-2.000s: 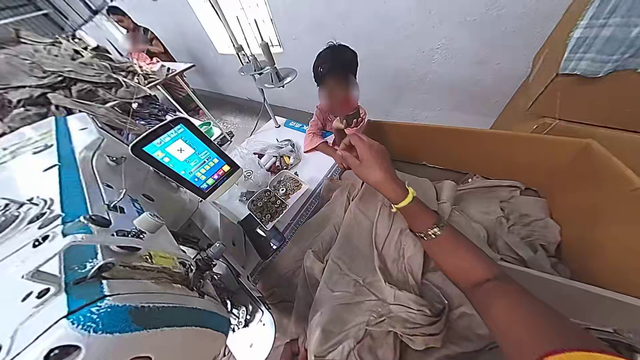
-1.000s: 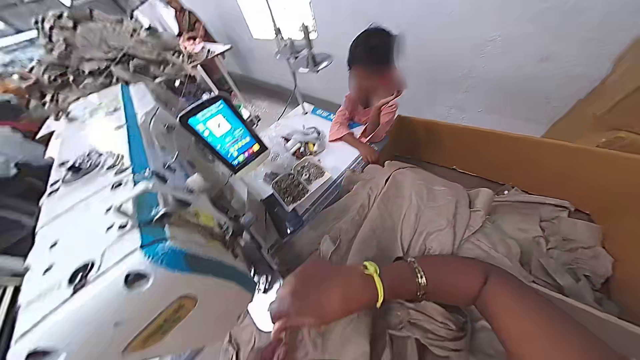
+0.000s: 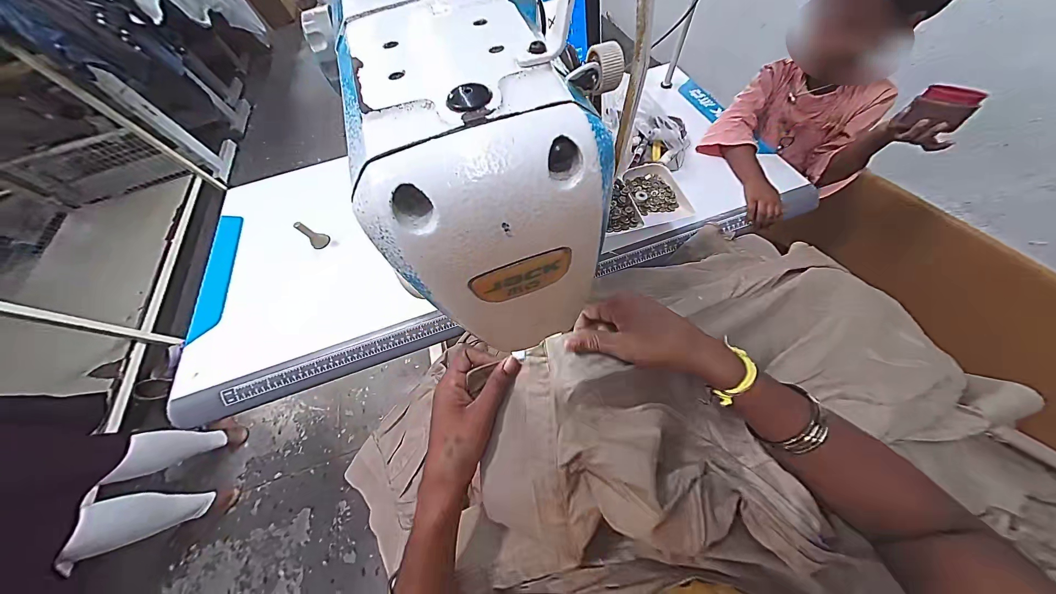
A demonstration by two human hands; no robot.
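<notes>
A white and blue Jack industrial sewing machine (image 3: 487, 206) fills the upper middle of the view. Just below its head, my left hand (image 3: 466, 412) pinches the edge of a beige cloth garment (image 3: 524, 462) between thumb and fingers. My right hand (image 3: 639, 334), with a yellow band and metal bangles at the wrist, grips the same garment's upper edge on the other side of a seam. The machine head hides its needle area and part of the garment's edge. More beige cloth (image 3: 792, 330) spreads to the right, beyond my right arm.
The white machine table (image 3: 305, 285) bears a small metal piece (image 3: 312, 235) and a tray of metal buttons or fasteners (image 3: 672, 194). Another person (image 3: 813, 124) leans at its right end, holding a dark red object (image 3: 949, 107). Cardboard (image 3: 932, 272) stands at right; another person's legs (image 3: 148, 462) are at left.
My right hand has come from near the other person, over the cloth, to the garment's edge below the machine head. My left hand has come into clear view. The view has swung toward the machine's front.
</notes>
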